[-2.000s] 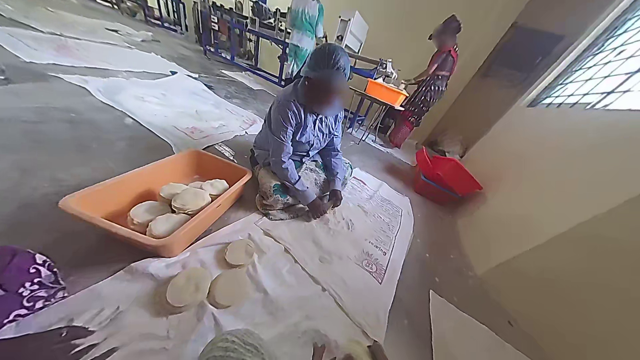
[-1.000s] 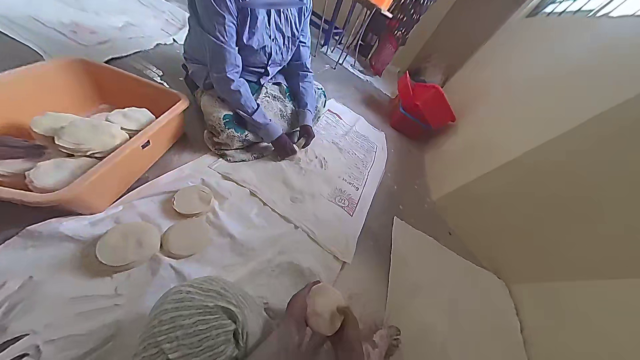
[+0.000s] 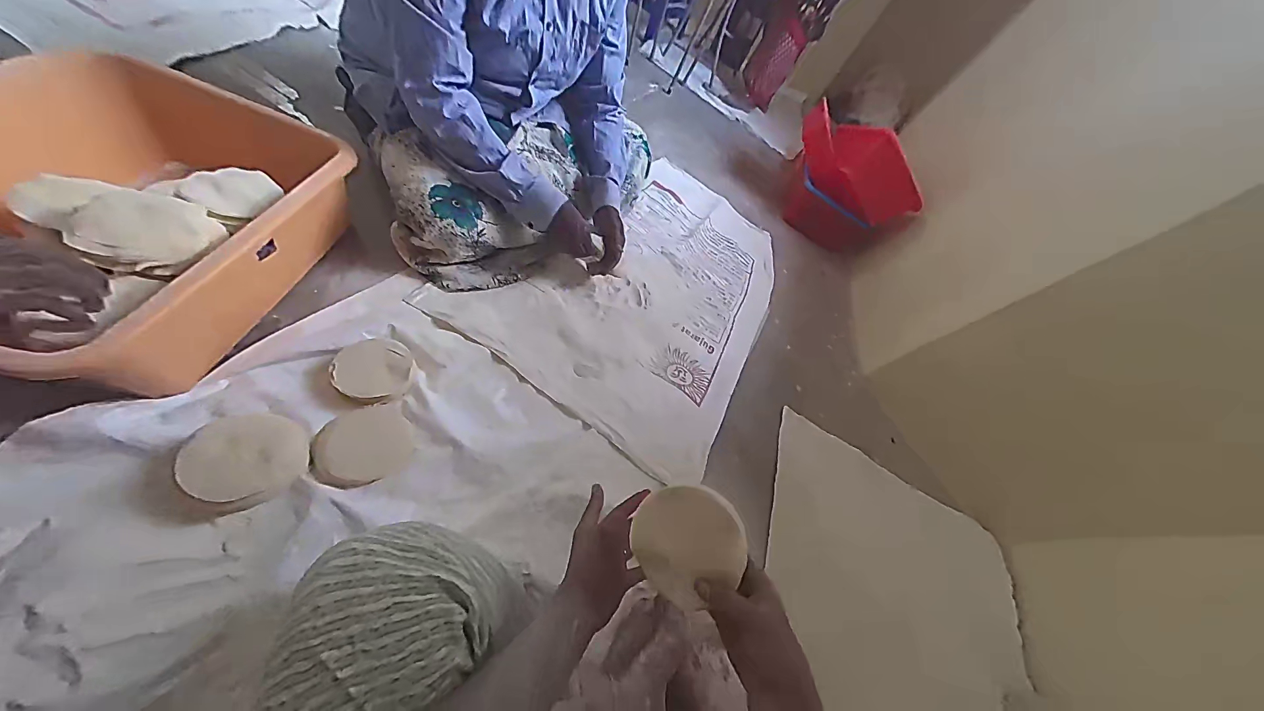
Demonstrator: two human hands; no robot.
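A round, flat, pale dough disc (image 3: 689,545) is held up between my two hands, low and right of the middle of the head view. My right hand (image 3: 752,617) pinches its lower edge, thumb on the face towards me. My left hand (image 3: 597,565) is at its left edge, fingers spread, fingertips and thumb against the rim. On the white cloth (image 3: 494,425) to the left lie a small stack of discs (image 3: 371,370), a larger stack (image 3: 242,457) and another (image 3: 363,444). Below them is a ribbed, pale green knitted covering (image 3: 390,617), close to my left forearm.
An orange tub (image 3: 286,247) at the left holds several dough pieces, and another person's hand (image 3: 49,286) reaches in. Ahead, a person in a blue shirt (image 3: 494,69) works over a printed sack (image 3: 592,346). Red basins (image 3: 854,178) stand near the wall, and a pale sheet (image 3: 879,573) lies at right.
My hands have come into view with the disc, which two seconds ago was not seen in them. The left hand's fingers now show spread at its edge. The view has tilted down.
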